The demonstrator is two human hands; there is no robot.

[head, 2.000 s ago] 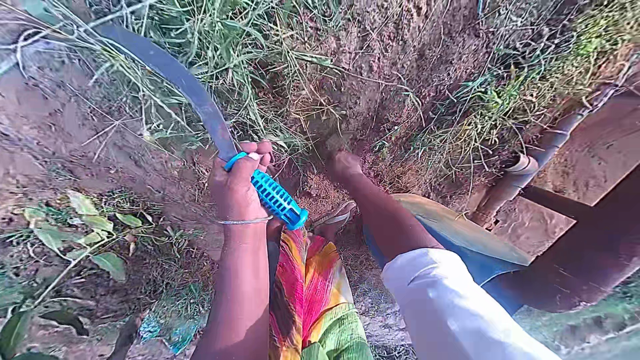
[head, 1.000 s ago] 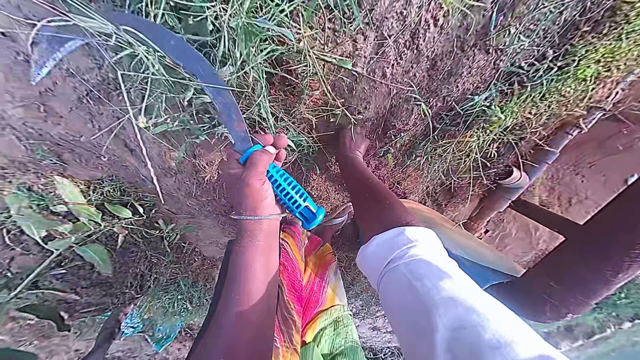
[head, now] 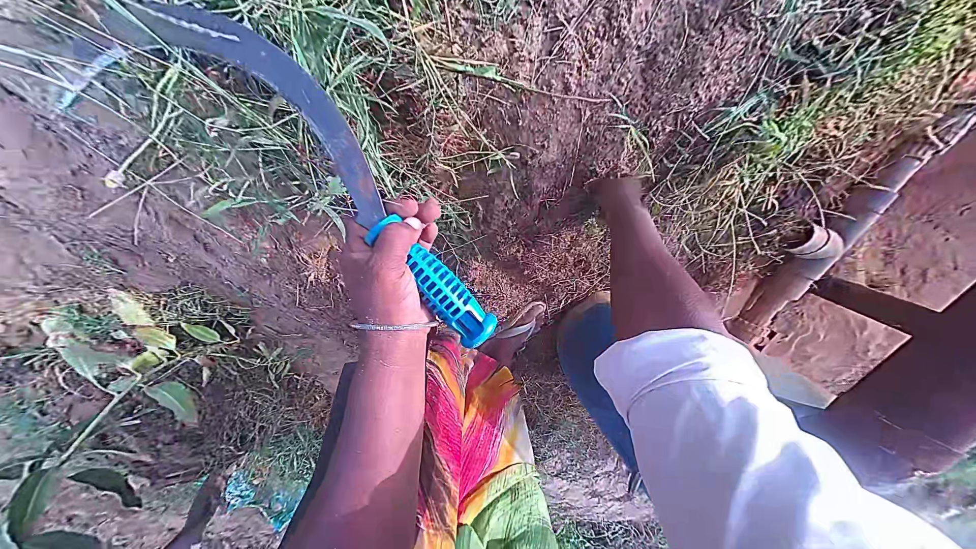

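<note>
My left hand (head: pixel 393 263), with a thin bangle at the wrist, is closed around the blue slotted plastic handle (head: pixel 450 293) of a sickle. Its long curved dark metal blade (head: pixel 305 91) reaches up and left over green grass (head: pixel 259 145). My right hand (head: pixel 618 194) is low against the soil and dry grass in the upper middle, below a white rolled sleeve (head: pixel 686 374). It is blurred, and its fingers and anything in them cannot be made out. Uprooted or cut stems lie near it; which of the two cannot be told.
A sandalled foot (head: pixel 518 328) and multicoloured cloth (head: pixel 480 427) show below the handle. A blue surface (head: pixel 595 374) is beside my right forearm. At the right, a pipe (head: pixel 862 229) runs along the grassy edge by brown ground. A leafy plant (head: pixel 171 396) stands at lower left.
My left hand keeps hold of the sickle throughout. My right hand stays low by the soil and grass, and no clear grasp or release shows. The view has shifted somewhat.
</note>
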